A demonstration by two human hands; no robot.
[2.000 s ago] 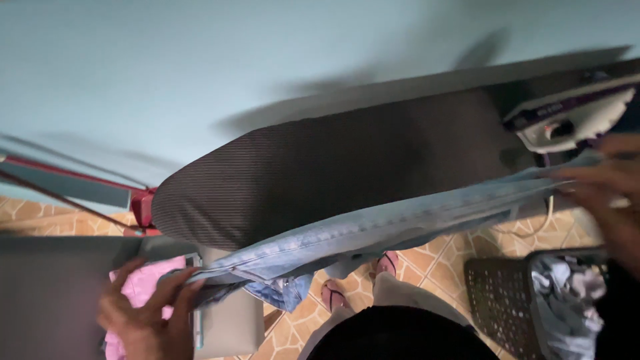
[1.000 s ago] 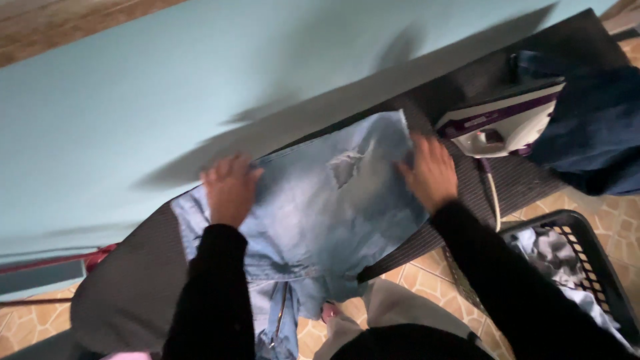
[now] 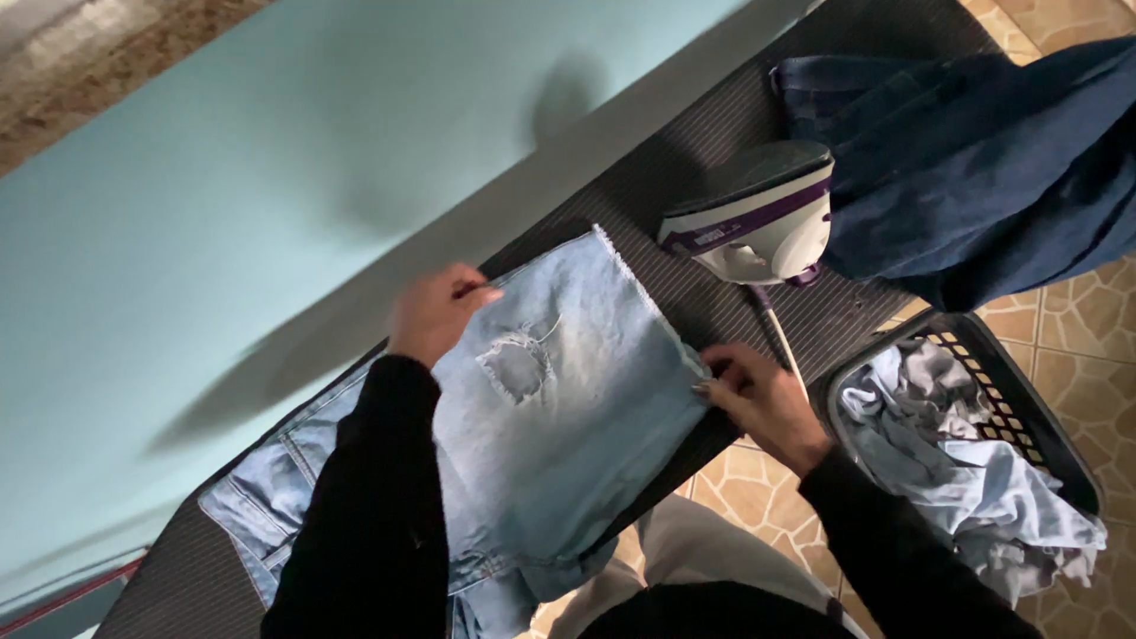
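Light blue denim shorts point(image 3: 577, 426) with a frayed hem and a ripped patch lie spread over the dark striped ironing board point(image 3: 674, 177). At the garment's far edge is my left hand point(image 3: 439, 311), slightly blurred, its fingers bent close to the cloth; whether it grips the edge is unclear. My right hand point(image 3: 763, 399) pinches the near corner of the frayed hem between thumb and fingers. A white and purple iron point(image 3: 754, 213) rests on the board beyond my right hand, its cord running down past that hand. The waist end hangs partly over the board's near edge.
Dark blue denim point(image 3: 967, 160) lies across the board's right end and hangs over its side. A black plastic laundry basket point(image 3: 1065, 444) with crumpled clothes stands on the tiled floor at right. The pale blue wall point(image 3: 266, 195) runs along the board's far side.
The light denim, held stretched between both hands in front of the board two seconds ago, now lies spread on it. Since one second ago my right hand has moved to the hem's near corner.
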